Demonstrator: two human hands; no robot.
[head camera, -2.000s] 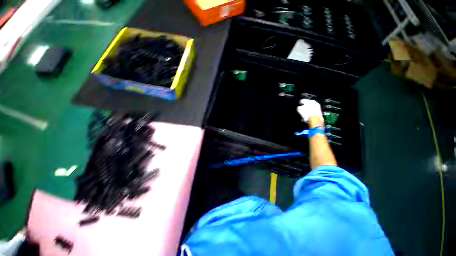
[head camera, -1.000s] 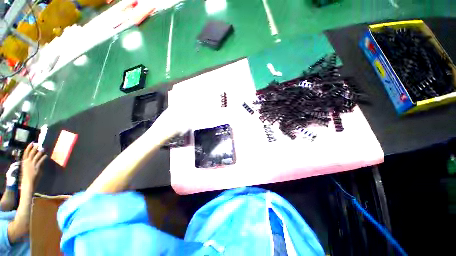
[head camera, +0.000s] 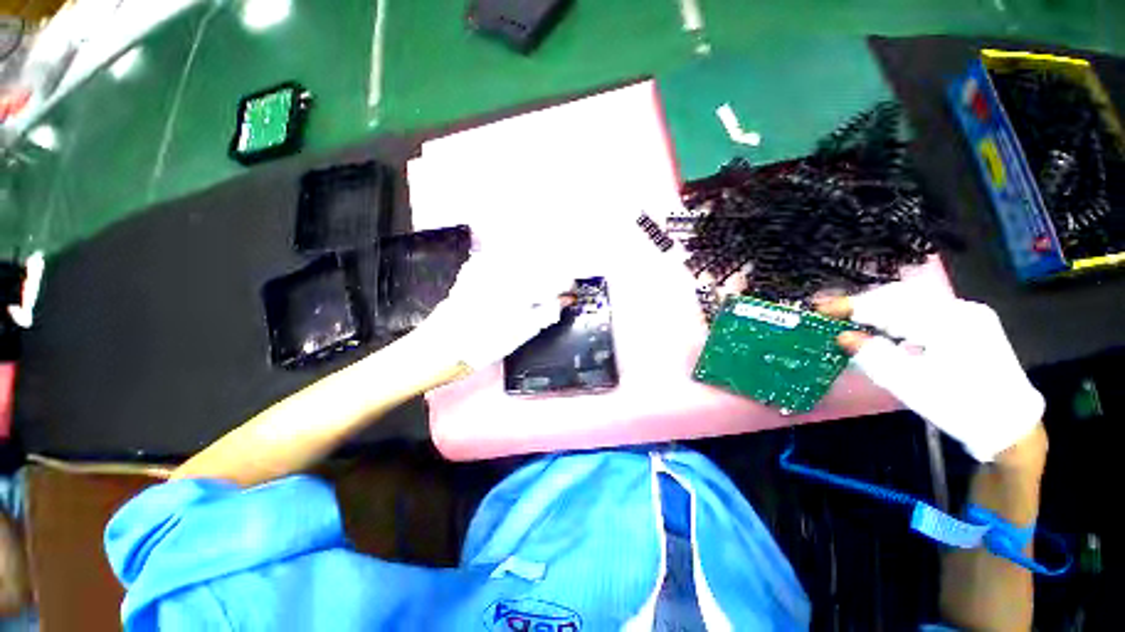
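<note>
My right hand (head camera: 944, 364), in a white glove with bare fingertips, grips a green circuit board (head camera: 771, 354) by its right edge, above the pink mat (head camera: 555, 426). The board has a pale label strip. My left hand (head camera: 506, 309), also gloved, reaches over a black housing (head camera: 561, 352) lying on the mat, its fingertips at the upper edge. Whether it holds a small part there cannot be told. A heap of black comb-like strips (head camera: 814, 228) lies at the mat's right; a loose strip (head camera: 654, 231) lies left of it.
Several empty black housings (head camera: 311, 311) stand left of the mat. On the green belt (head camera: 457, 74) are a housing with a board (head camera: 268, 121), a black box (head camera: 518, 19) and a small white piece (head camera: 737, 125). A blue-and-yellow carton (head camera: 1024, 198) of strips stands at right. A blue cord (head camera: 851, 485) hangs in front.
My right hand has come into view from the right with a circuit board in it. My left hand has moved right, from the mat's left side to the housing.
</note>
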